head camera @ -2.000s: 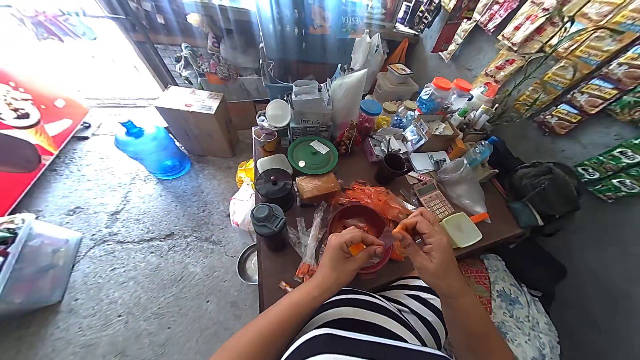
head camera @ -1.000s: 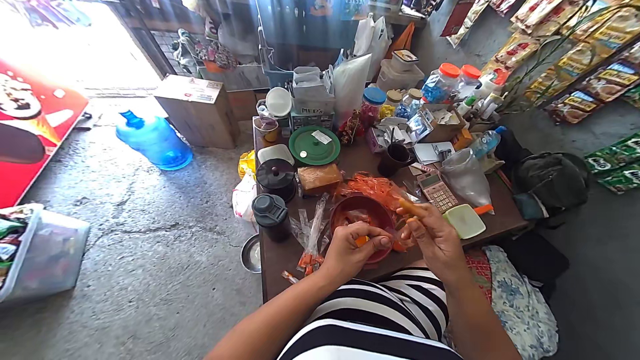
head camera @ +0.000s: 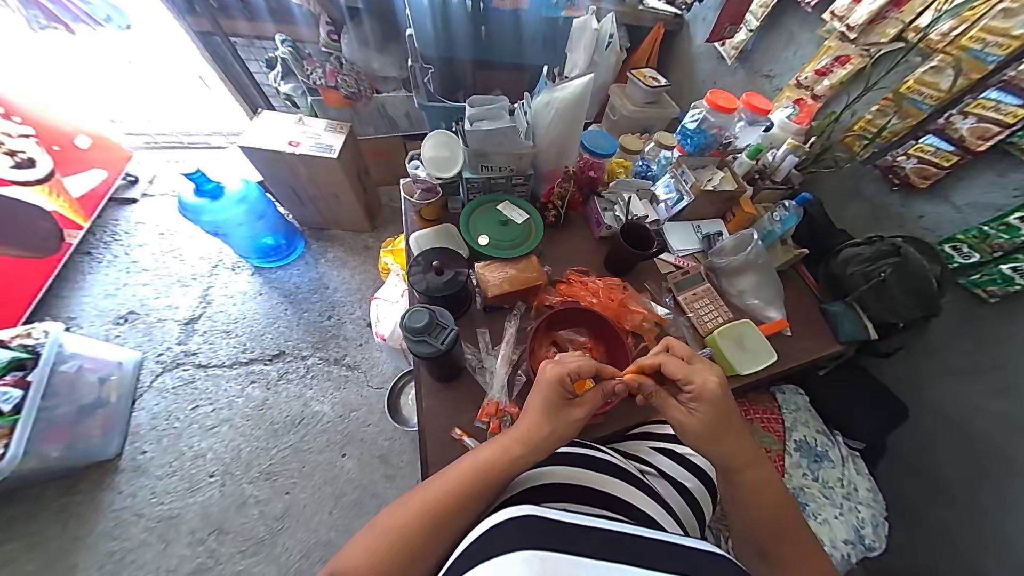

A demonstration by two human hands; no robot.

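Note:
Over the near rim of a dark red bowl (head camera: 588,320), my left hand (head camera: 572,392) and my right hand (head camera: 680,384) meet at the fingertips. Between them is a small orange piece (head camera: 634,378), pinched by my right fingers; what it is I cannot tell. My left thumb and forefinger are closed at its end, and whether they grip it is too small to make out. Orange bits lie in the bowl. Behind it an orange plastic bag (head camera: 612,300) is spread out. Clear plastic sleeves with orange ends (head camera: 500,400) lie left of the bowl.
Left of the bowl stand a dark lidded tumbler (head camera: 432,340), a black round container (head camera: 438,276) and a brown wrapped block (head camera: 510,280). A green lid (head camera: 502,227) lies behind. To the right are a calculator (head camera: 700,302), a pale green tub (head camera: 742,348) and a dark mug (head camera: 630,246).
My hands have come together at the orange piece; one second ago they were apart, with an orange piece raised in my right hand.

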